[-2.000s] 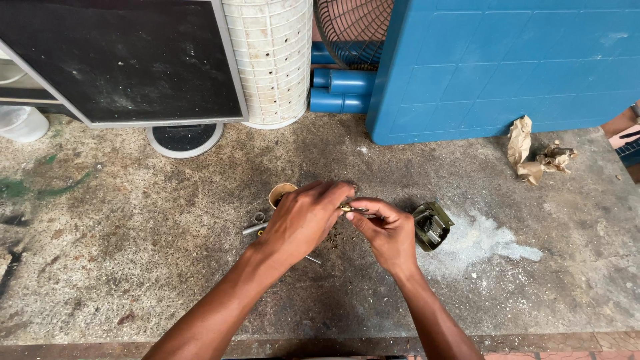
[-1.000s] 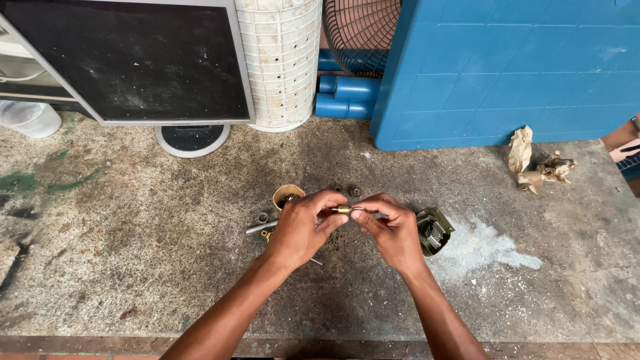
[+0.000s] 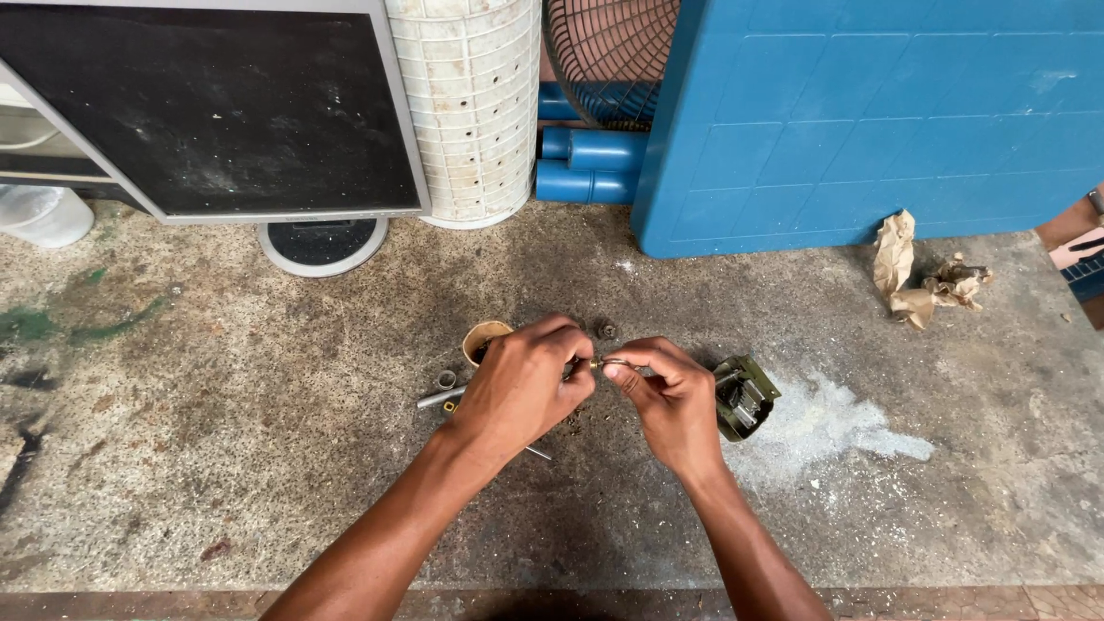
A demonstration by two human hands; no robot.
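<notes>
My left hand (image 3: pixel 530 379) pinches a small brass-coloured metal part (image 3: pixel 595 363) at its fingertips. From the other side, my right hand (image 3: pixel 673 388) grips a thin metal piece (image 3: pixel 614 361) that meets the brass part; the fingers hide most of both. Behind my left hand stands a small tan cup (image 3: pixel 485 338) with dark contents. A metal ring (image 3: pixel 446 379), a grey metal rod (image 3: pixel 435 398) and a yellow piece (image 3: pixel 449 406) lie left of that hand. Below it the end of a thin rod (image 3: pixel 539 452) shows. An olive-green container (image 3: pixel 743 398) holding metal pieces sits right of my right hand.
Small metal parts (image 3: pixel 606 329) lie beyond my hands. Pale powder (image 3: pixel 845 431) covers the worktop at right, with crumpled brown paper (image 3: pixel 895 259) farther back. A monitor (image 3: pixel 224 112), a white perforated cylinder (image 3: pixel 470 112), blue pipes (image 3: pixel 595 185) and a blue plastic panel (image 3: pixel 819 129) stand behind.
The brass piece showed more plainly between my hands a second ago; my left fingers now cover more of it. Both hands stay close together over the worktop.
</notes>
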